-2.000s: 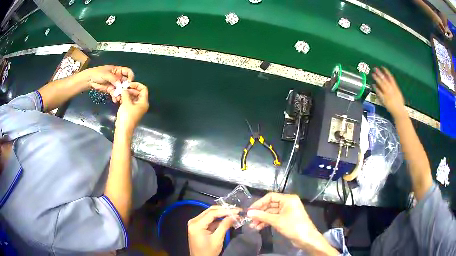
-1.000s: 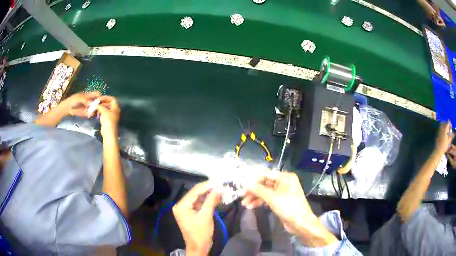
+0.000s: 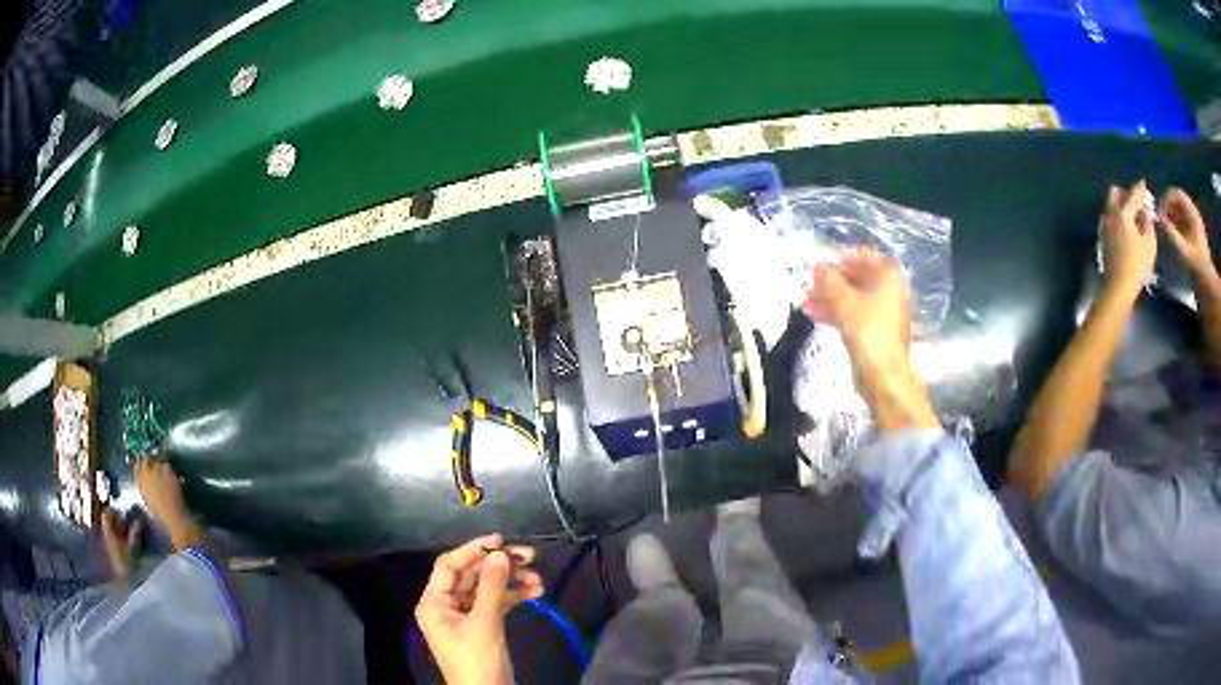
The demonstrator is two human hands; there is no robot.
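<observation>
My left hand (image 3: 479, 602) is low in the middle, in front of the bench edge, with thumb and fingers pinched on a small dark piece. Its exact shape is too small to tell. My right hand (image 3: 864, 315) is over the crinkled clear plastic bag (image 3: 904, 241), right of the dark solder feeder box (image 3: 656, 395). It is blurred, and I cannot tell if it holds anything. Yellow-and-black pliers (image 3: 466, 448) lie open on the bench, left of the box.
A solder spool (image 3: 599, 170) stands behind the box, and a black iron stand (image 3: 536, 281) is to its left. A pale ring (image 3: 751, 375) is beside the box. White assemblies (image 3: 395, 92) lie on the green belt. Other workers' arms (image 3: 1091, 355) are at right and lower left.
The view has swung right. My hands have parted: my right hand has moved from the small clear bag's earlier place to the large bag, and my left stays low. The small bag's location is unclear.
</observation>
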